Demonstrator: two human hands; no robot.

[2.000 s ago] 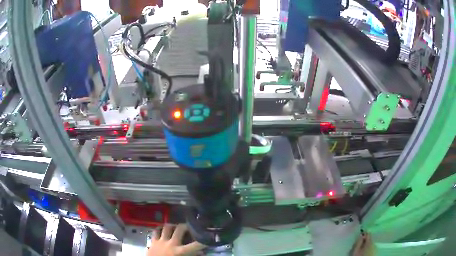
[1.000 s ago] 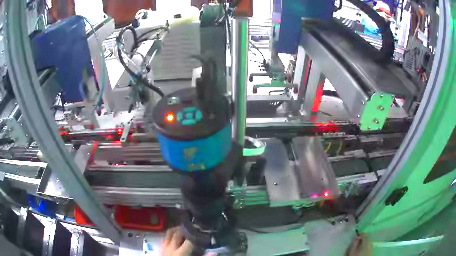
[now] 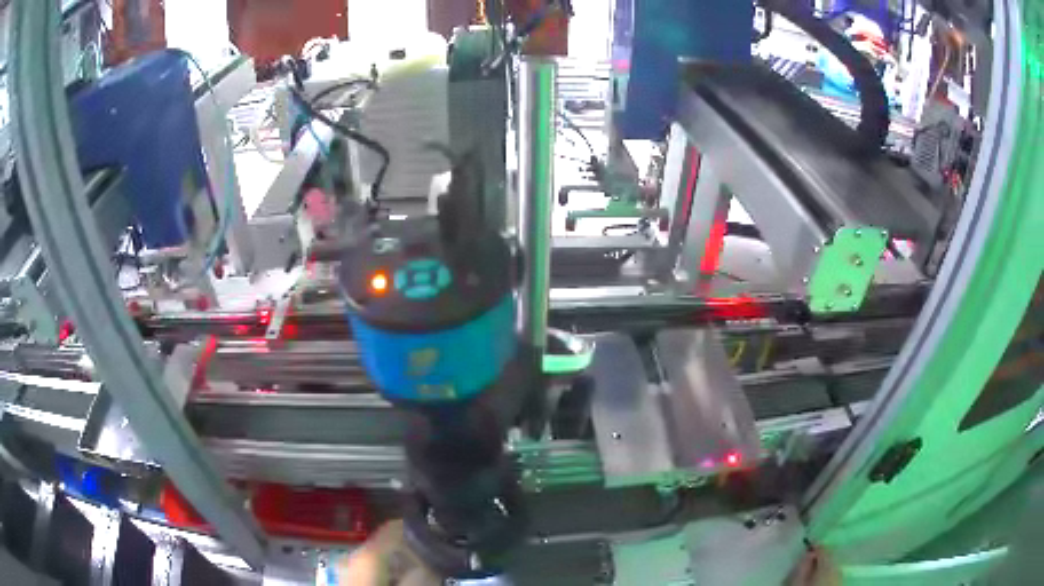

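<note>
The inspection camera point(image 3: 429, 343), a black cylinder with a blue band and an orange light on top, stands in the centre. Its black lens point(image 3: 464, 521) points down near the bottom edge. My left hand point(image 3: 381, 559) is just left of the lens, blurred and cut off by the bottom edge; its fingers and anything in them cannot be made out. My right hand point(image 3: 815, 568) shows only as a small part at the bottom edge, right of the silver table plate point(image 3: 744, 549). What it does is hidden.
Red parts bins point(image 3: 309, 511) lie behind the table at the left, with dark magazines point(image 3: 74, 538) beyond the left frame post point(image 3: 126, 343). Conveyor rails point(image 3: 309, 458) run behind the lens. Metal cover plates point(image 3: 675, 406) are right of it. A green-lit machine door point(image 3: 973, 435) stands at the right.
My left hand was spread beside the lens, then drew together and now sits lower and blurred. My right hand has sunk further towards the bottom edge. The view has shifted slightly.
</note>
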